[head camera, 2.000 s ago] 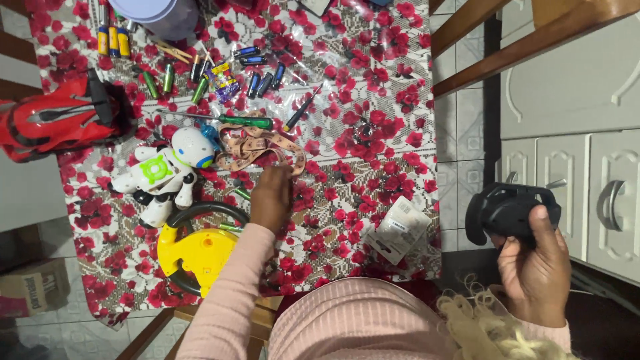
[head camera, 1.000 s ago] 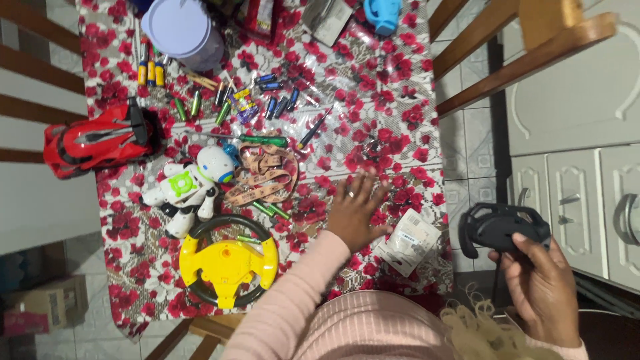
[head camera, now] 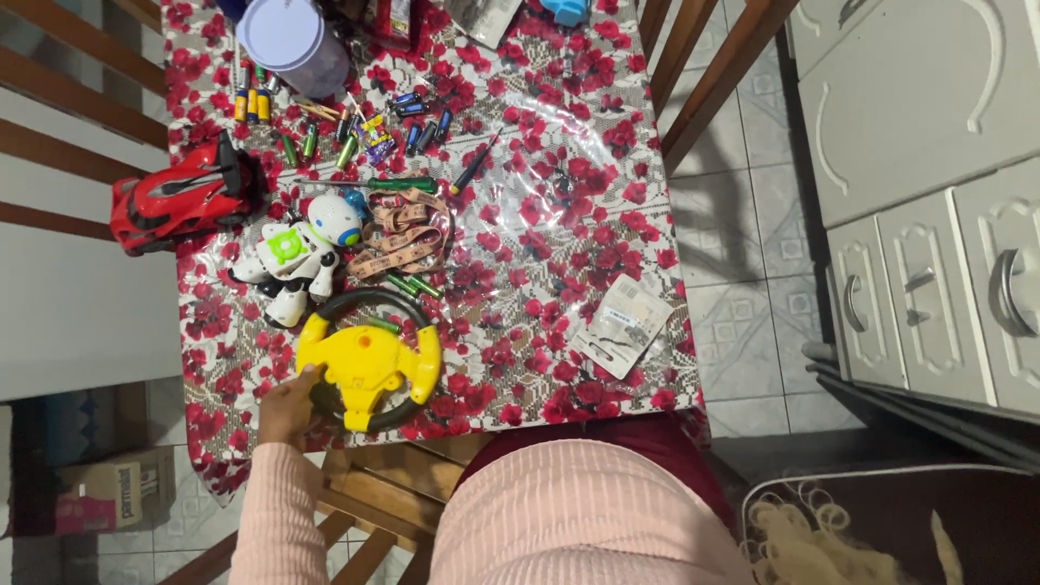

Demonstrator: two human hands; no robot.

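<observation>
My left hand [head camera: 288,406] is at the left rim of a yellow and black toy steering wheel [head camera: 361,366], fingertips on the rim and the other fingers partly hidden. The wheel lies back side up near the table's front edge, a green battery [head camera: 384,324] showing through it. Just above it are a white toy robot dog [head camera: 286,252], a printed tan strap [head camera: 398,244] and more green batteries [head camera: 424,286]. A green-handled screwdriver [head camera: 402,184] and a smaller dark screwdriver [head camera: 474,166] lie beyond. My right hand is out of view.
A red toy car [head camera: 183,195] stands at the table's left edge. Farther back are a lidded tub [head camera: 296,49], yellow batteries [head camera: 253,106], blue batteries [head camera: 426,134] and clothespins [head camera: 318,109]. A card package [head camera: 621,325] lies at the right; wooden chairs [head camera: 719,73] flank the table.
My left hand has moved left from the tablecloth beside the card package to the steering wheel. My right hand, which held a black plastic device at the right, has gone out of view with it.
</observation>
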